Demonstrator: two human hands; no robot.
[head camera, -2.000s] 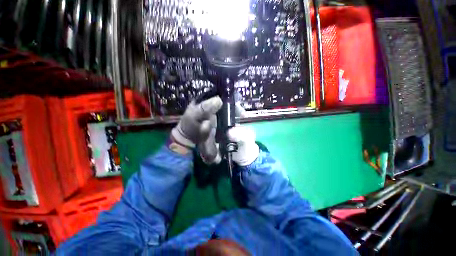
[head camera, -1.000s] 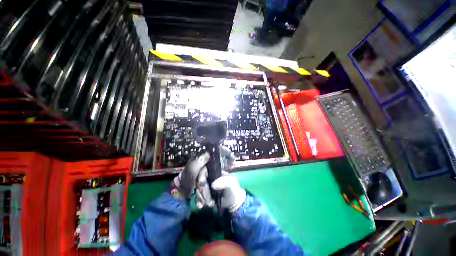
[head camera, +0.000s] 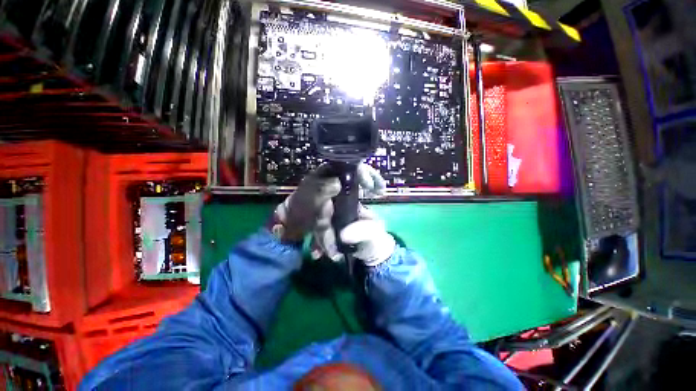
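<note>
A black handheld scanner is held upright in front of me, its wide head over the near part of a dark circuit board. A bright white glare covers the board's upper middle. The board lies in a thin metal-edged frame behind the green mat. My left hand, in a white glove, is at the left side of the scanner's handle; its exact hold is unclear. My right hand, also gloved, is closed around the lower handle.
Red totes with boards inside stand at left, below black slotted racks. Right of the board are a shallow red tray, a keyboard and a black mouse. Orange-handled cutters lie at the mat's right edge. Metal bars stand at lower right.
The view tilted up and turned right, then came back down. Both hands stay at the scanner throughout, and its head remains over the board.
</note>
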